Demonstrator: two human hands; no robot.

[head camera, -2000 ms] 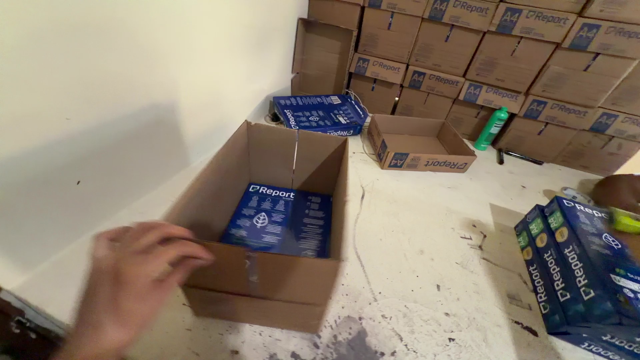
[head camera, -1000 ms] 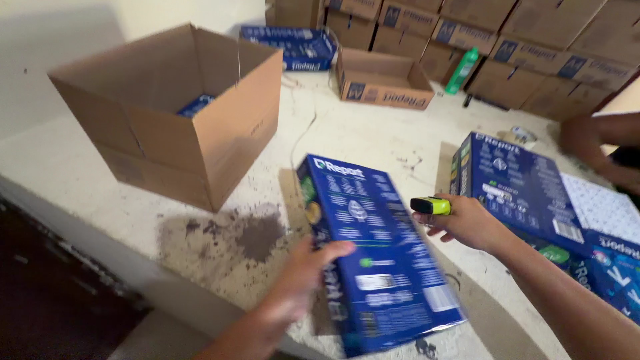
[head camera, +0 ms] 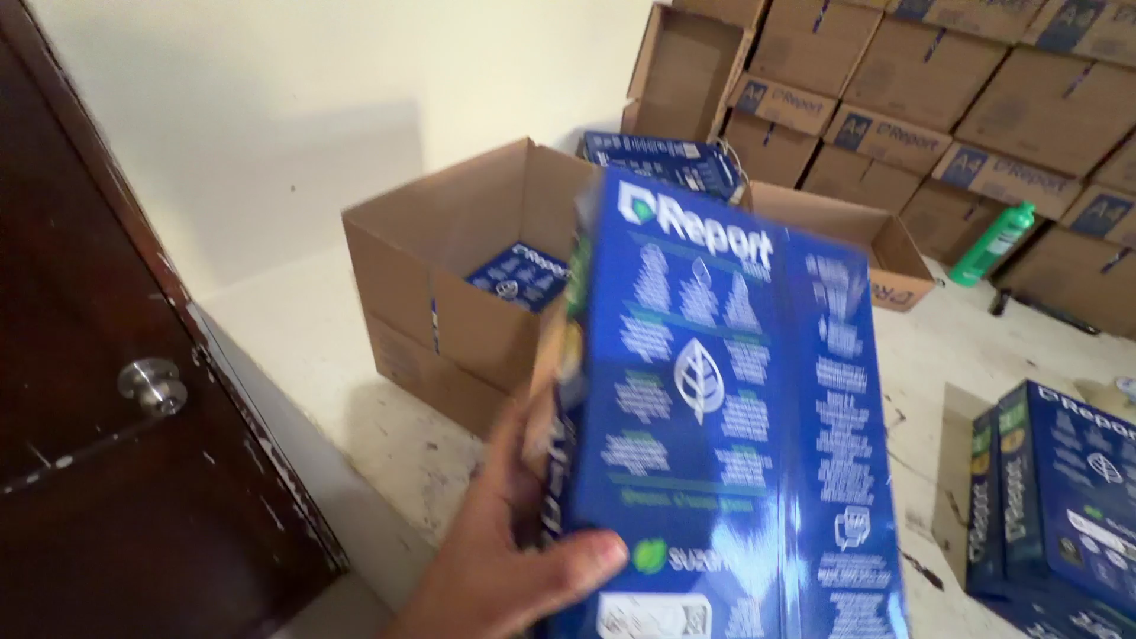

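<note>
My left hand (head camera: 524, 532) grips the left edge of a blue Report paper ream (head camera: 728, 408), thumb on its printed face and fingers along its side. The ream is raised in front of the open cardboard box (head camera: 479, 346) and hides part of the box's right side. Inside that box lies another blue ream (head camera: 521, 277). My right hand is not in view. Several more Report reams (head camera: 1056, 497) are stacked on the table at the right.
Behind the box are more blue packs (head camera: 661, 160) and a low cardboard tray (head camera: 901, 266). A green bottle (head camera: 992, 244) stands before stacked cartons (head camera: 1038, 115). A dark marker (head camera: 1000, 302) lies nearby. At the left is a dark door with a round knob (head camera: 153, 387).
The ream that lay low over the table is now lifted in my left hand near the open box. My right hand, earlier holding a yellow-green and black tool, has left the view. The view has shifted left.
</note>
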